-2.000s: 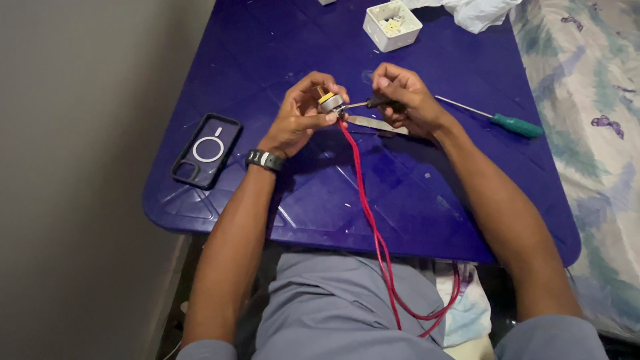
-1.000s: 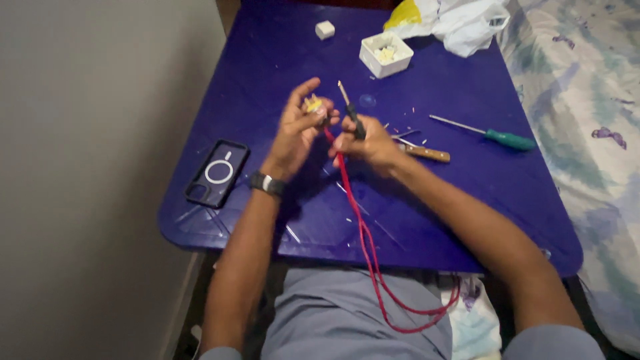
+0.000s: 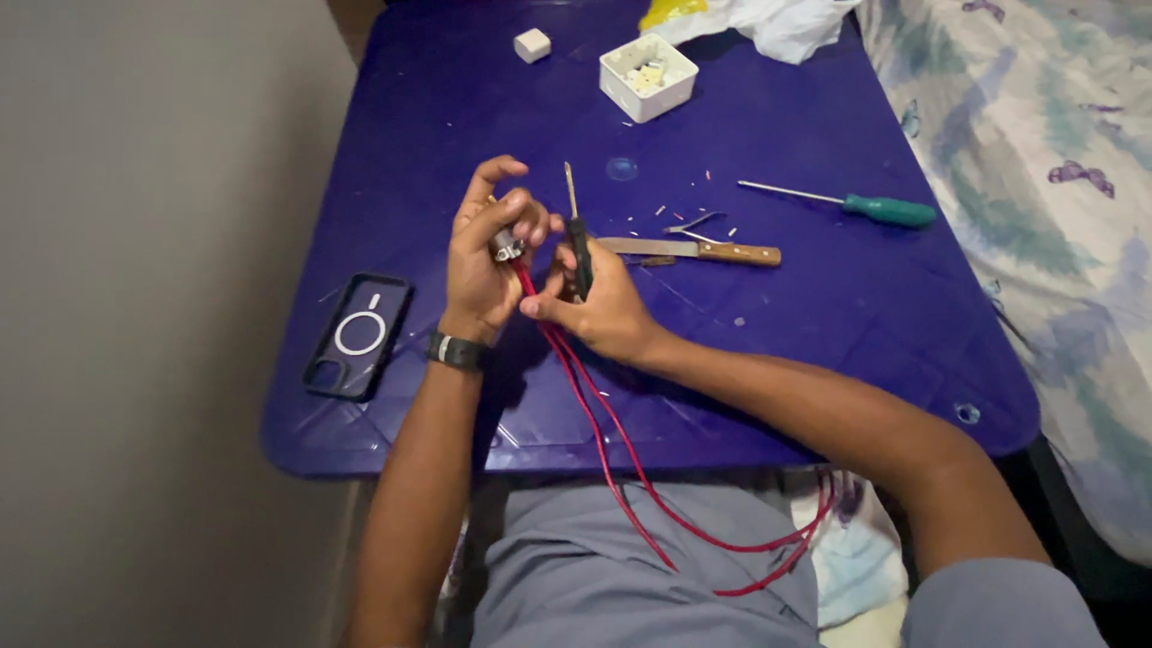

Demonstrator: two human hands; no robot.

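Note:
My left hand (image 3: 490, 256) holds a small grey electrical fitting (image 3: 507, 247) with metal terminals, its far side hidden by my fingers. Red wires (image 3: 589, 396) run from the fitting across the table edge and loop over my lap. My right hand (image 3: 603, 297) is closed around a small screwdriver (image 3: 578, 243) with a black handle, its shaft pointing up and away. The thumb of that hand rests at the red wires just below the fitting.
A wooden-handled knife (image 3: 738, 254) and tweezers (image 3: 693, 227) lie right of my hands, with a green-handled screwdriver (image 3: 886, 211) beyond. A white box (image 3: 634, 94) of small parts, a white block (image 3: 532, 45) and plastic bags (image 3: 792, 27) stand farther back. A phone case (image 3: 358, 337) lies left on the blue table (image 3: 432, 117).
Two seconds ago the screwdriver tip was at the fitting; it now points up, away from it. My right hand has moved down to the wires, uncovering the knife handle.

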